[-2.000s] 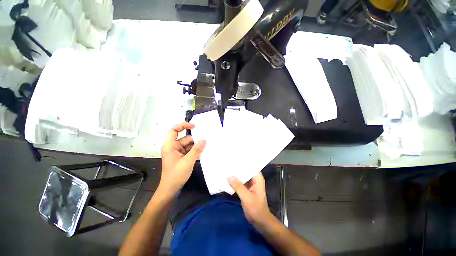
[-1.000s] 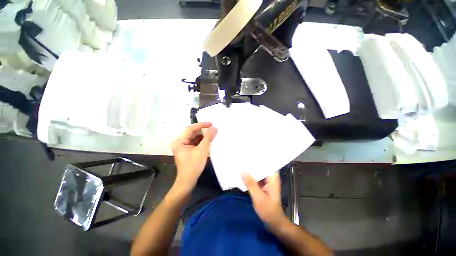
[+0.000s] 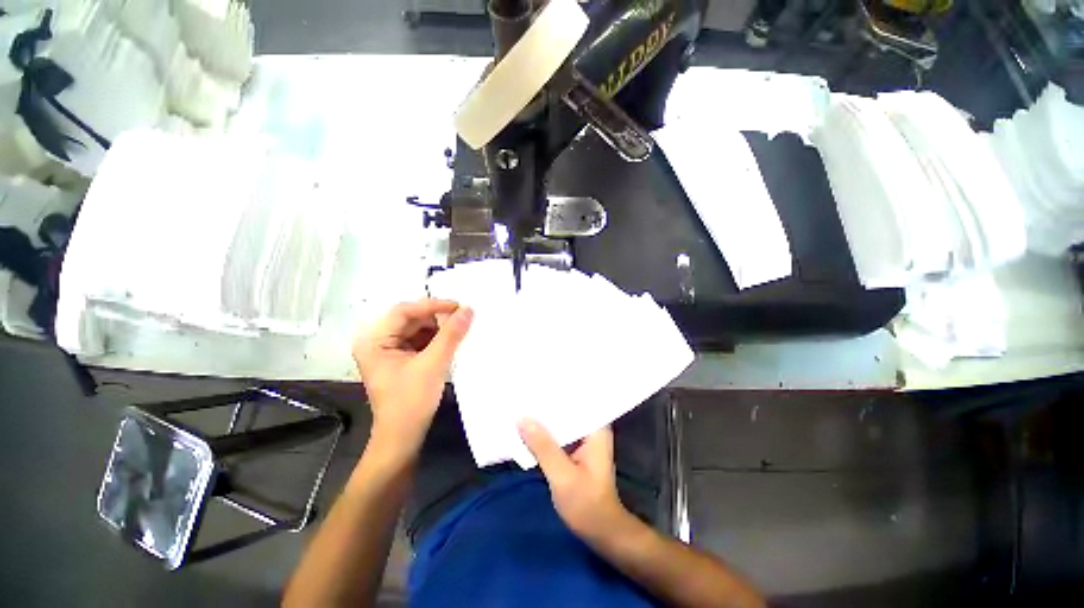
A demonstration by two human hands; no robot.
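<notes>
A fan of white cut pieces [image 3: 571, 356] lies in front of the black skiving machine [image 3: 648, 59], its far edge at the presser foot [image 3: 518, 255]. My left hand [image 3: 410, 356] pinches the fan's left edge between thumb and fingers. My right hand [image 3: 573, 475] holds the fan's near end, thumb on top and fingers underneath. The feed area under the foot is partly hidden by the pieces. The bright throat plate [image 3: 575, 216] shows right of the foot.
One loose piece [image 3: 743, 220] lies on the black machine bed [image 3: 820, 238]. White stacks stand left [image 3: 178, 226] and right [image 3: 927, 190] on the worktable [image 3: 808, 371]. Tied bundles [image 3: 119, 71] are at far left. A stool [image 3: 155, 485] stands on the floor at left.
The view has shifted back and forth. The fan is spread a little wider at the foot, and its left edge sits further left of it. Both hands keep their hold.
</notes>
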